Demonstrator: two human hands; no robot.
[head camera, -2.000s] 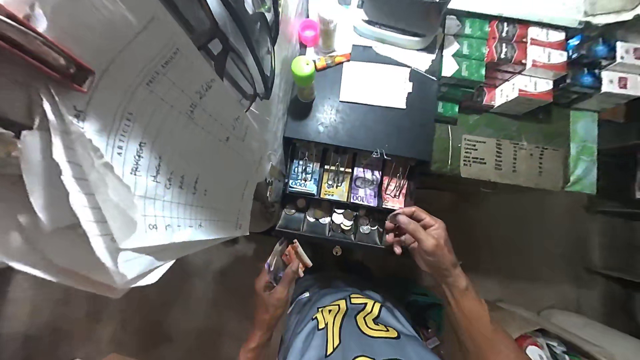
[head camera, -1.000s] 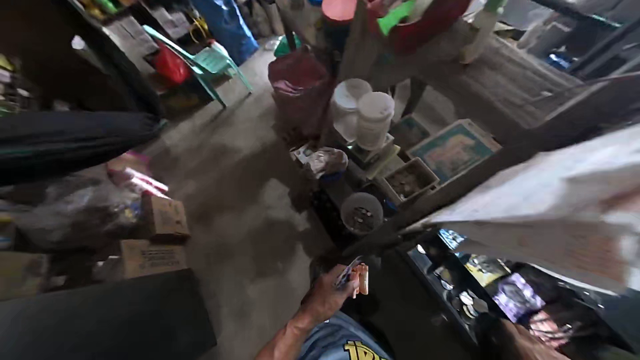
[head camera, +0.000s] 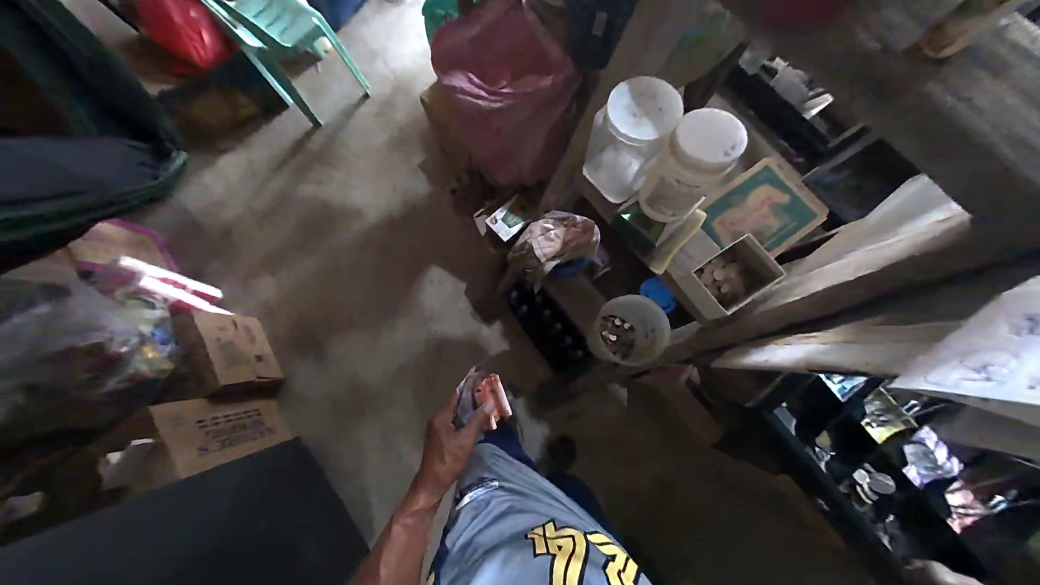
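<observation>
Folded banknotes, orange ones among them, are gripped in my left hand, low over the floor in front of my grey shirt. At the bottom right edge, only a blurred part of my right hand shows beside the open cash drawer; its fingers and anything in them cannot be made out. The drawer holds banknotes and coins in its compartments. A round plastic tub with coins stands ahead of my left hand, near a small box of coins.
Two lidded plastic jars stand behind the coin box. A wooden beam runs between the tub and the drawer. Cardboard boxes are at the left, a dark panel lies low left, and a green plastic chair stands at the top.
The view has swung far to the left from the cash drawer. My left hand still holds the banknotes. My right hand, over the drawer's right side two seconds ago, now shows only at the bottom right edge.
</observation>
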